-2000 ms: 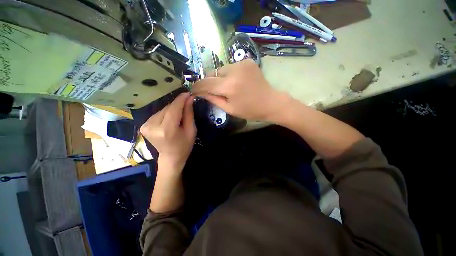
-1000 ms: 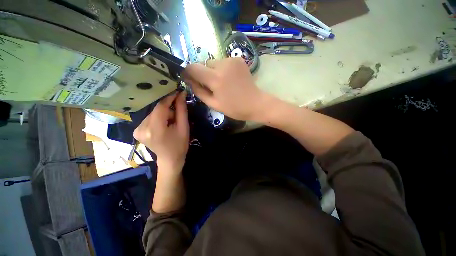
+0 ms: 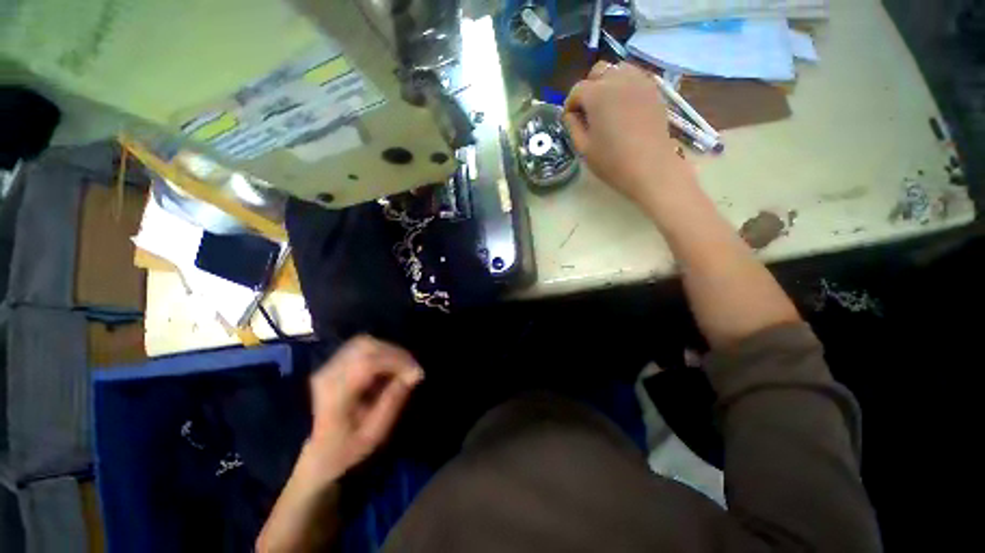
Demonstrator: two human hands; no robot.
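The black garment piece [image 3: 356, 270] with pale scroll embroidery lies on the machine bed under the machine head [image 3: 270, 97] and runs down into my lap. My left hand [image 3: 362, 394] is above the lap cloth, blurred, with thumb and fingertips close together; I cannot tell whether it holds anything. My right hand [image 3: 621, 119] is over the table right of the bed, fingers curled, where the thread snips lay; its fingertips are partly hidden and I cannot tell what is in them. The metal slide cover [image 3: 497, 216] shows beside the cloth.
A small container with a bobbin [image 3: 540, 146] stands between the bed and my right hand. Pens [image 3: 697, 132] and papers [image 3: 718, 49] lie at the back right. At left are a smartphone [image 3: 235, 259] on papers and a blue bin [image 3: 113, 432] with dark embroidered pieces.
Both hands have left the needle area. My left hand moved down toward my lap, my right hand moved right and back over the table. The view has shifted, and the embroidery on the bed is uncovered.
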